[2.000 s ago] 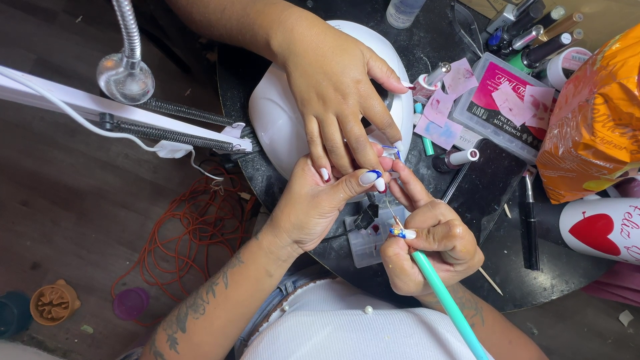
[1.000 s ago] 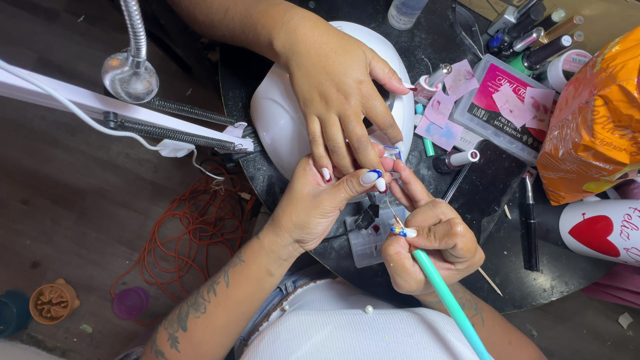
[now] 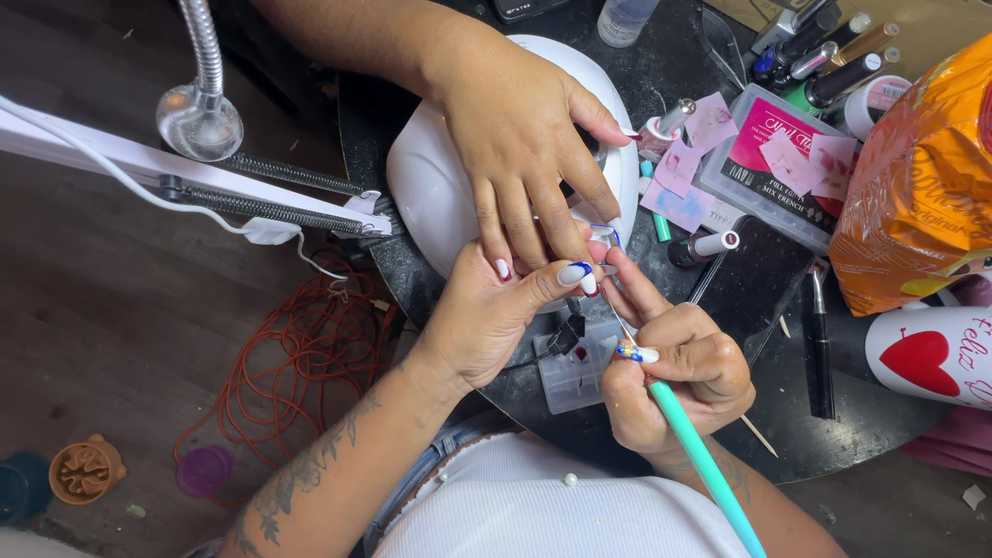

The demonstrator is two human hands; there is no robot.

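My left hand (image 3: 492, 314) grips a finger of another person's hand (image 3: 515, 116), which reaches in from the top and rests over a white nail lamp (image 3: 430, 186). Between thumb and fingers, my right hand (image 3: 682, 376) holds a thin nail-art brush with a turquoise handle (image 3: 705, 465). The brush's fine tip points at the held finger's nail, where my fingertips partly hide the contact. Red tips show on some of the other person's nails. Below the hands lies a clear plastic case (image 3: 570, 380) with a dark red smear on it.
A nail-tip box (image 3: 790, 163), pink paper pieces (image 3: 676, 167), polish bottles (image 3: 841, 81), an orange bag (image 3: 918, 194) and a heart-marked cup (image 3: 922, 360) crowd the right. Nearer lie a black-handled brush (image 3: 820, 356) and a wooden stick (image 3: 759, 436). A lamp arm (image 3: 271, 194) stands left.
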